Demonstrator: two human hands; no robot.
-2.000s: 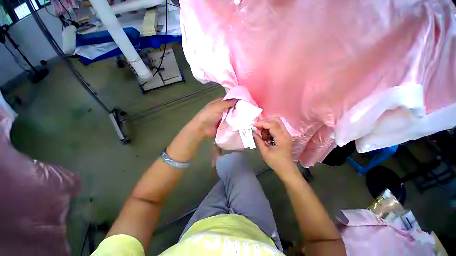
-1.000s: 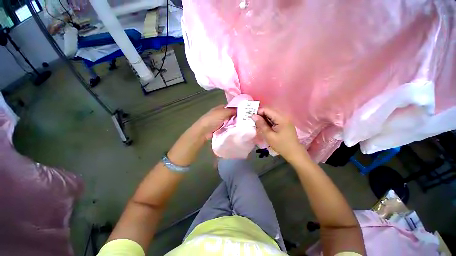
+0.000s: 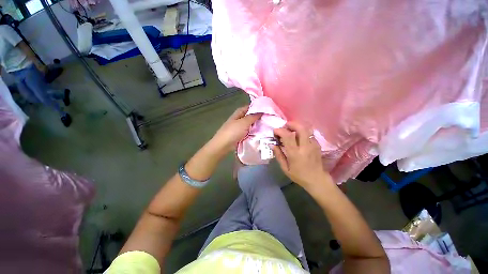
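Observation:
A shiny pink blouse [image 3: 342,64] hangs in front of me and fills the upper right, with a wide white sleeve cuff [image 3: 428,134] at the right. My left hand [image 3: 239,128] grips a gathered, folded part of its lower edge. My right hand [image 3: 299,152] is at the same fold, fingers bent over the cloth beside a small white care label [image 3: 266,149]. A small dark thing, perhaps thread snips, shows at my right fingertips, mostly hidden. A small pale button [image 3: 276,1] is at the top edge.
More pink cloth hangs at the left [image 3: 43,198]. A person [image 3: 29,67] is at the far left. A metal rack base [image 3: 136,128] stands on the floor. A table with blue cloth [image 3: 128,45] is behind. Pink garments [image 3: 409,254] and packets lie at the lower right.
The care label now hangs lower, below the fold, and my right fingers have moved over the cloth above it. A person has appeared at the far left. The view has shifted slightly.

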